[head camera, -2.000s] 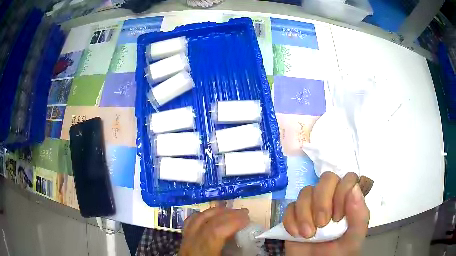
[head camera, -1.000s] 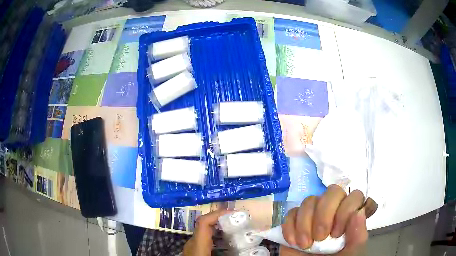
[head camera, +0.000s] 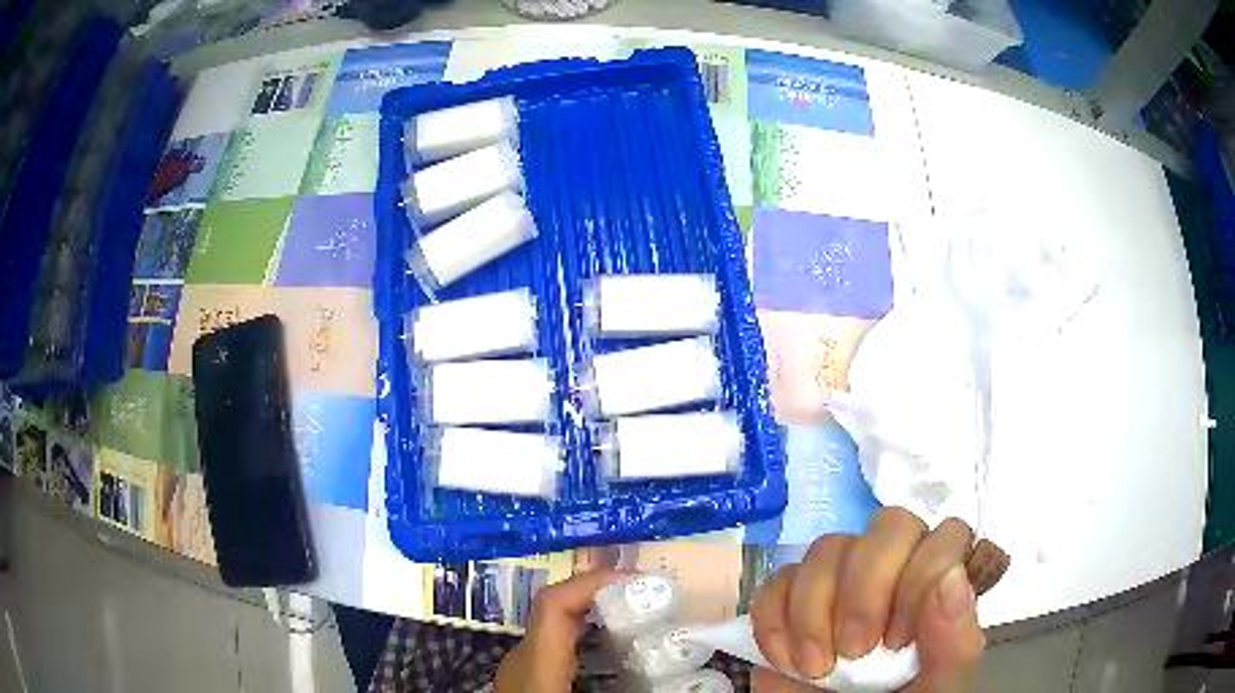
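Note:
My left hand (head camera: 553, 644), at the bottom edge and partly cut off, holds several white units (head camera: 637, 604) with their clear end faces up. My right hand (head camera: 867, 604) is closed round a white dispensing bag (head camera: 874, 667). The bag's tip points left and reaches the end face of the middle unit; whether it touches cannot be told. The brownish tied end (head camera: 987, 563) shows above my right fist. A blue tray (head camera: 610, 176) lies beyond my hands with two columns of white units, more in the left column than the right.
A black smartphone (head camera: 253, 454) lies left of the tray on the printed sheet (head camera: 325, 244). Stacked blue-edged trays (head camera: 115, 230) stand at far left. A crumpled white wipe (head camera: 910, 399) and clear plastic film (head camera: 1009, 305) lie at right. A clear container (head camera: 948, 25) stands behind.
Since two seconds ago, the held units have turned end faces up and come into clearer view. The bag tip has moved left onto or over the middle unit. The tray's contents look the same.

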